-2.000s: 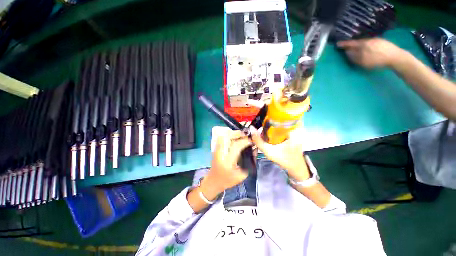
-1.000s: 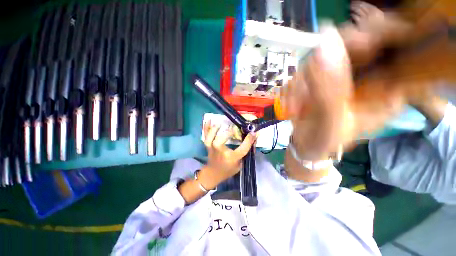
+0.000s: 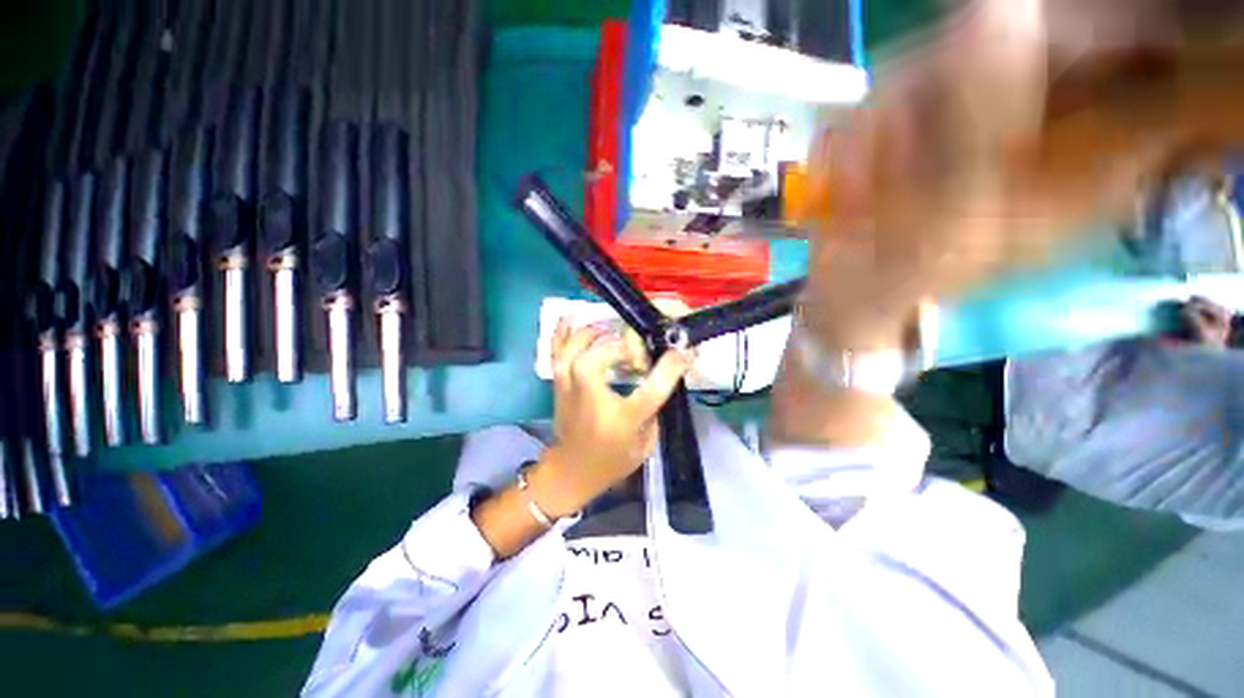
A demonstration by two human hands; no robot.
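Observation:
A black three-legged tripod assembly lies with its legs spread in a Y over the small white fixture. Its round hub has a silvery dot. My left hand holds it at the hub with thumb and fingers. My right hand is large and blurred close to the camera, around a blurred brown-orange electric screwdriver. The driver's tip cannot be made out. My right hand hides the end of the tripod's right leg.
The screw feeder stands on its red base beyond the fixture. Left of it, a black ridged foam tray holds several black-and-silver tripods. A blue basket is below the bench at left. Another person's grey sleeve shows at right.
The tripod's legs, folded close in my hands earlier, are now spread in a Y. My right hand has left the hub and risen close to the camera with the screwdriver. The view has shifted.

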